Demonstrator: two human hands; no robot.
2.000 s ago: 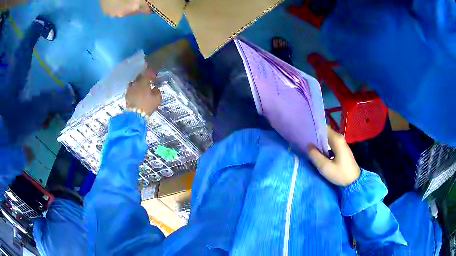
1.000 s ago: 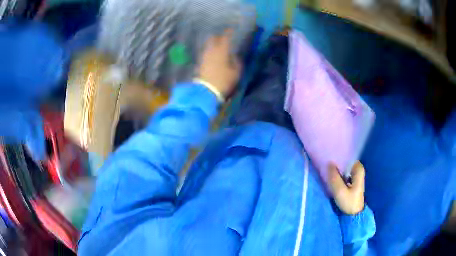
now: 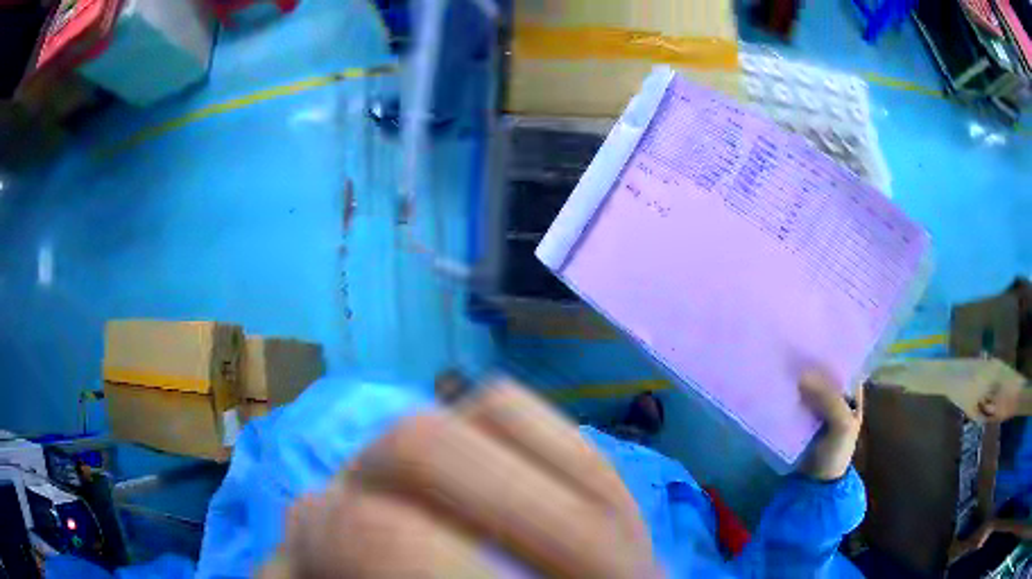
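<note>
A pad of pink printed forms (image 3: 724,271) is tilted in the right half of the view, printed side up, with a white strip along its left edge. My right hand (image 3: 835,424) grips its lower right corner, thumb on top. My left hand (image 3: 475,492) is very large, close to the camera and blurred at the bottom centre, with bent fingers. Whether it holds anything cannot be told. It covers part of my blue smock.
Cardboard cartons stand at the left (image 3: 170,385), at the top centre (image 3: 622,74) and at the lower right (image 3: 922,452), where another person's hand (image 3: 1002,398) shows. A whitish pocketed tray (image 3: 809,102) lies behind the pad. A dark crate (image 3: 549,204) is below the top carton.
The view has swung away from the clear trays with the green card. My left hand has left them and come up near the camera. The pad is now turned face up, still in my right hand.
</note>
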